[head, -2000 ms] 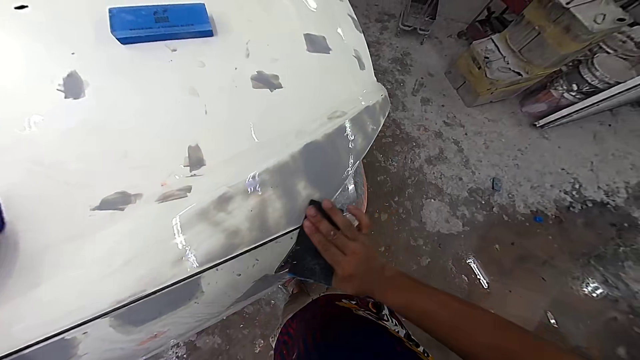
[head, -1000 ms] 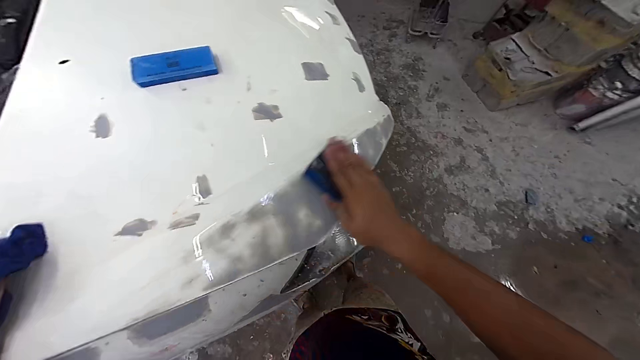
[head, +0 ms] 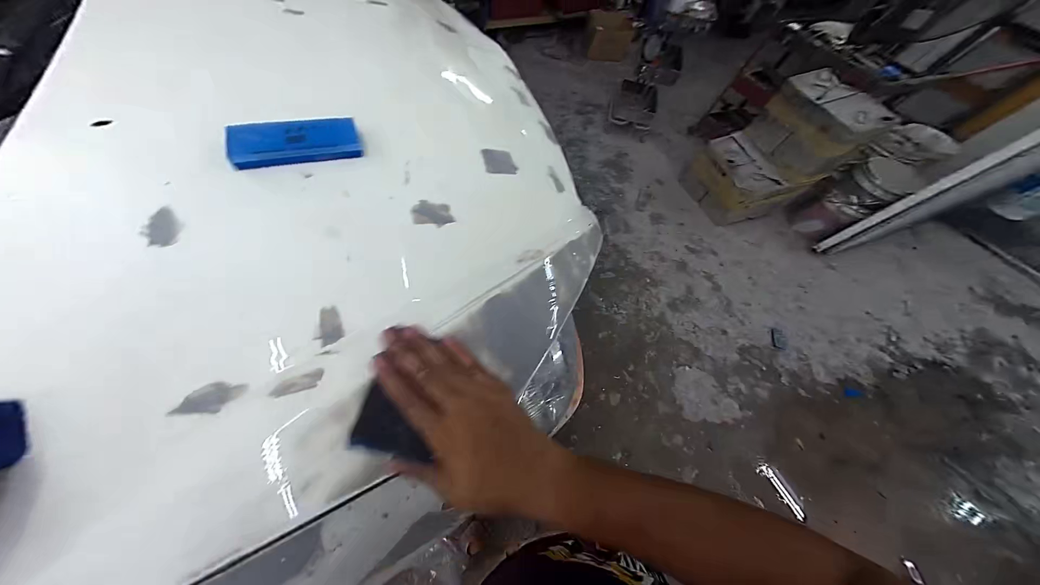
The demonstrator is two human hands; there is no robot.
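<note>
My right hand point(head: 463, 422) presses a dark sheet of sandpaper point(head: 390, 422) flat on the front edge of a white car hood point(head: 244, 268), beside a grey patch. Its fingers point up and to the left. Several small grey and tan patches mark the white paint around it. A blue sanding block point(head: 294, 143) lies farther up on the hood. At the left edge a bit of dark blue cloth or glove point(head: 11, 433) shows; whether my left hand is in it, the frame does not show.
Below the hood edge runs a bumper panel point(head: 325, 544) with grey areas, a clear headlight point(head: 544, 398) at its corner. On the stained concrete floor point(head: 691, 341) to the right stand yellowish boxes point(head: 764, 154), buckets point(head: 890, 179) and a leaning white panel point(head: 934, 191).
My right hand has moved from the hood's front corner back along the edge toward the left. The blue block still lies on the hood. The view has shifted.
</note>
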